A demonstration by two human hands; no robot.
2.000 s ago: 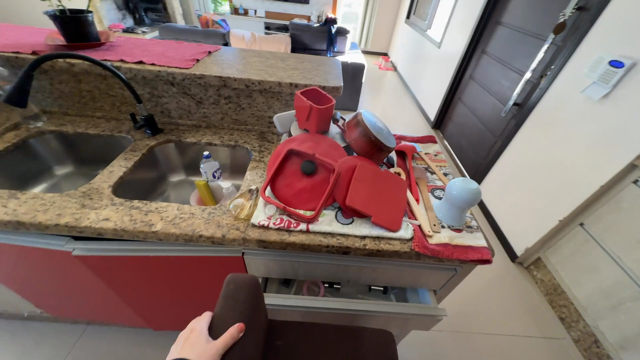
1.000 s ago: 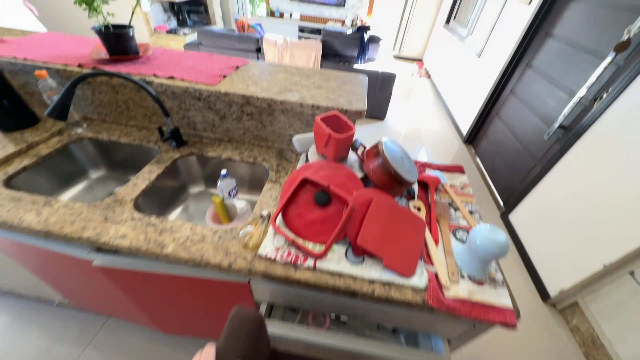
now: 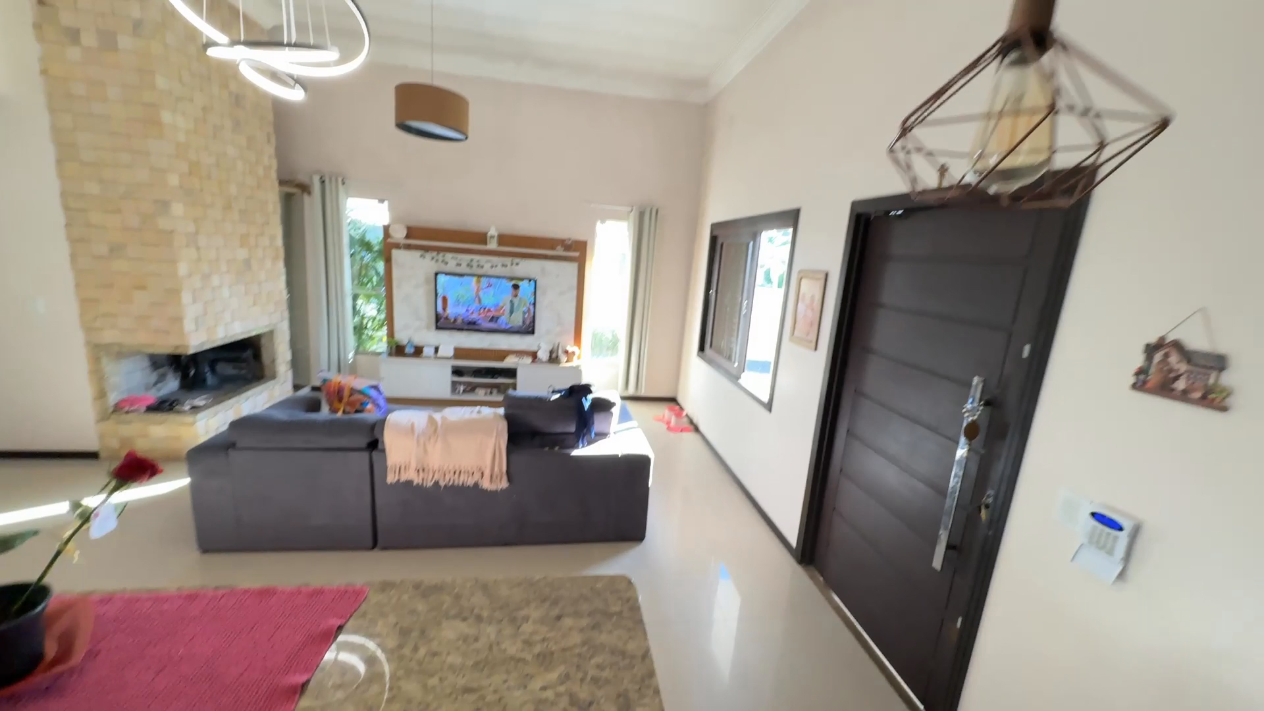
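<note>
Neither my left hand nor my right hand shows in the head view, so what they hold or touch is hidden. Nearest to me is a granite counter (image 3: pixel 494 632) along the bottom. A pink woven runner (image 3: pixel 197 642) covers its left part. On the runner, at the left edge, a black plant pot (image 3: pixel 22 632) holds a stem with a red rose (image 3: pixel 136 467). Above right hangs a wire-frame pendant lamp (image 3: pixel 1027 128).
Beyond the counter stands a grey sofa (image 3: pixel 513 504) with a fringed beige throw (image 3: pixel 446 444). A dark door (image 3: pixel 928 395) with a long metal handle is at the right, near a wall keypad (image 3: pixel 1108 533). A stone fireplace (image 3: pixel 188 415) stands at the left.
The view has swung up from the sinks and red pots to the living room. The hand on the dark chair back, seen two seconds ago, is out of view.
</note>
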